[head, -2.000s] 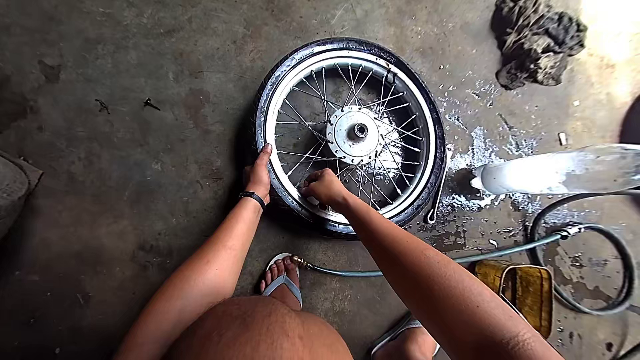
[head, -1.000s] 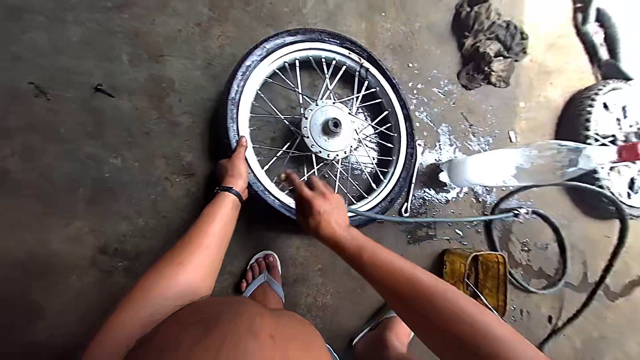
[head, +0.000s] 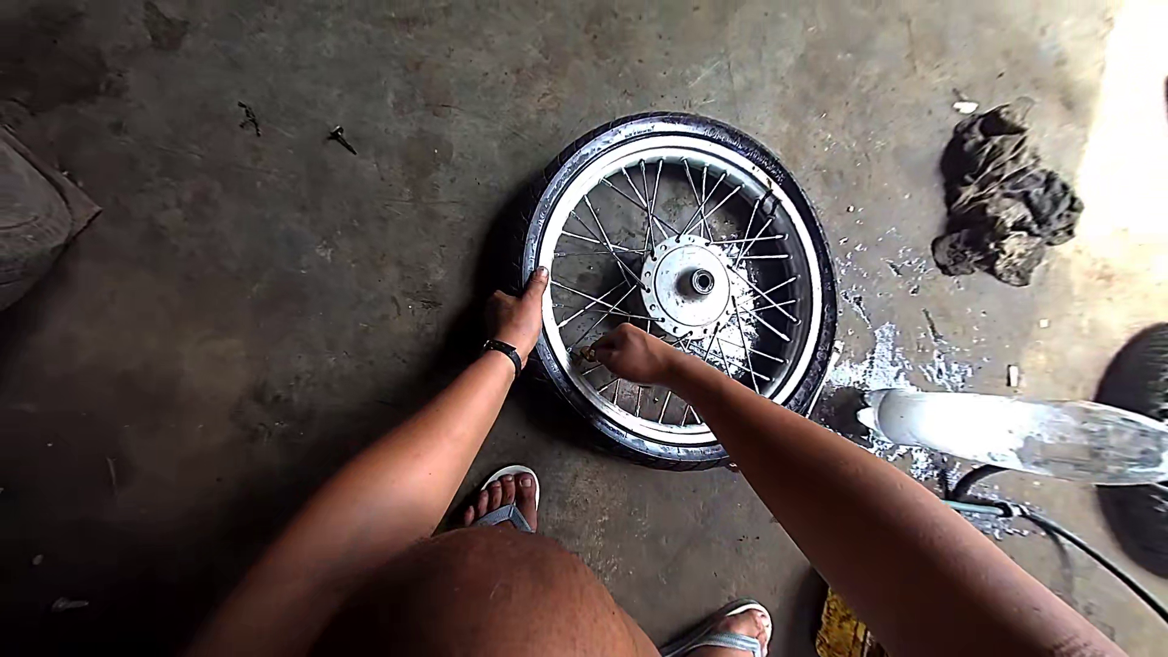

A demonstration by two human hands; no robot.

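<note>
A spoked motorcycle wheel [head: 691,286] with a black tire [head: 630,137] rests on the concrete floor, its metal hub facing up. My left hand [head: 520,319] grips the tire and rim at the wheel's left side, thumb on the rim; a black band is on the wrist. At the lower left of the rim, over the spokes, is my right hand [head: 630,354], with its fingers closed around a small brass-coloured piece [head: 587,354]. Whether that piece is fixed to the rim is hard to tell.
An air hose [head: 1004,509] lies at the lower right beside a whitish fender-like part [head: 1013,433]. Dark crumpled rags [head: 1004,196] are at the upper right. A yellow container [head: 841,628] shows at the bottom edge. Another tire [head: 1141,374] stands at the right edge.
The hose, which ran to my right hand at the rim a second ago, now lies away from it. My right hand has closed its fingers at the rim. The view has shifted.
</note>
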